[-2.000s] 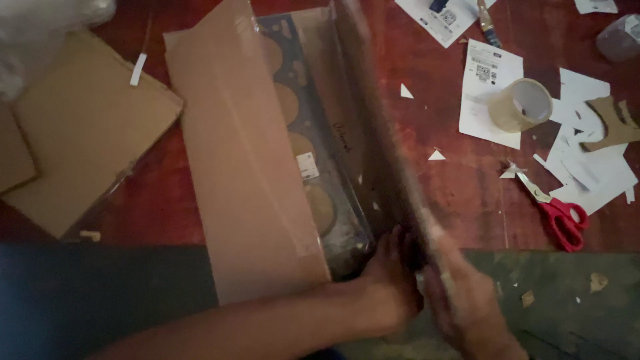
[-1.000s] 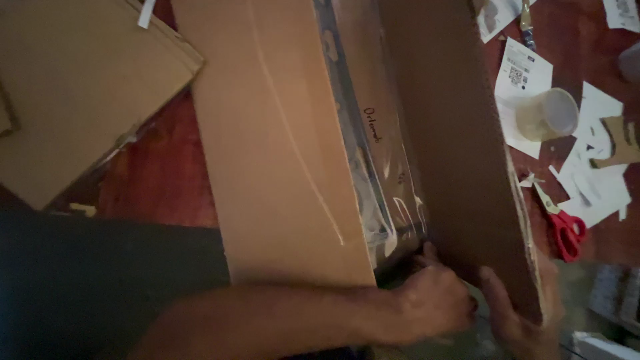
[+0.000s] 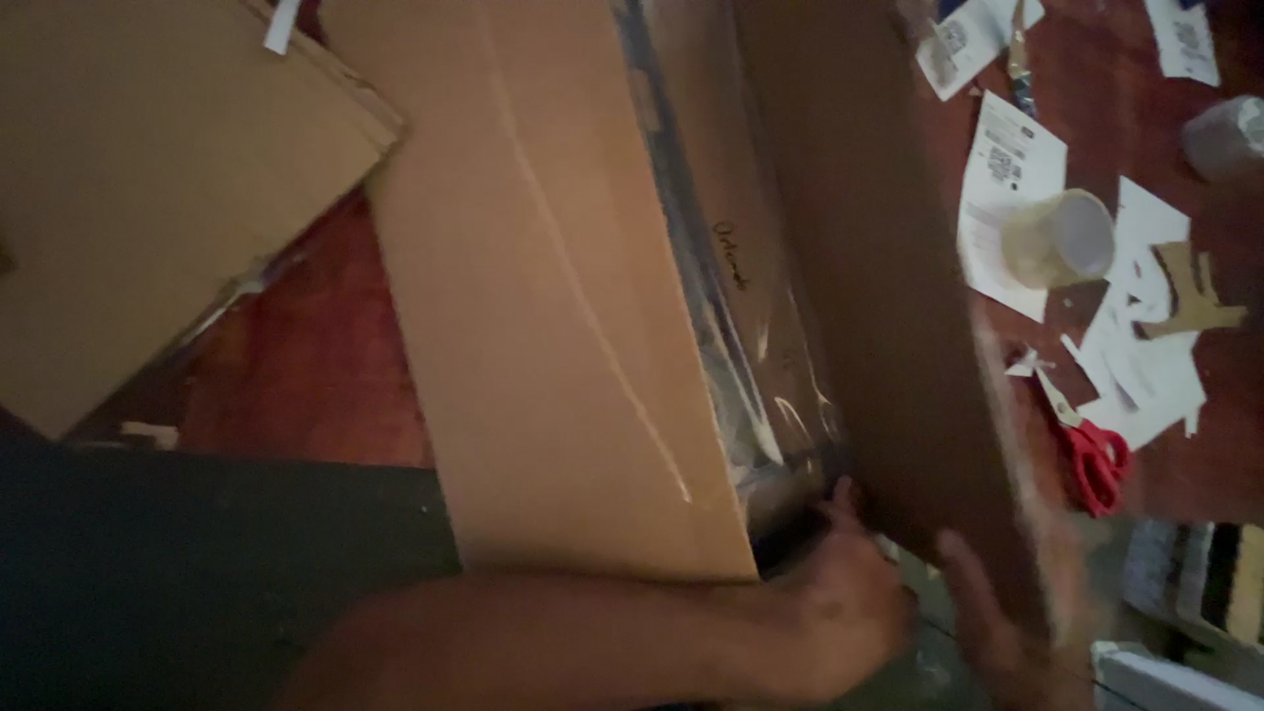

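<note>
A long cardboard box (image 3: 553, 296) lies with its side flaps raised. Inside it is a flat dark item (image 3: 681, 247) under clear plastic, next to a cardboard wall with handwriting. My left hand (image 3: 849, 602) reaches across to the near end of the box, its fingers at the inner corner by the plastic; whether they grip anything is unclear. My right hand (image 3: 1007, 612) is blurred at the near end of the right flap (image 3: 889, 296), thumb on the inner side and the other fingers around the outer edge.
Flat cardboard sheets (image 3: 178, 188) lie at the left on the red table (image 3: 306, 346). To the right are red-handled scissors (image 3: 1091, 459), a tape roll (image 3: 1057, 240), printed papers (image 3: 1007, 168), paper scraps and a cardboard cutout (image 3: 1190, 291). Boxes stand below the table at lower right.
The flaps stand wider apart at the near end than two seconds ago, and less of the dark item shows. My hands remain at the near end. The view has moved closer to the box.
</note>
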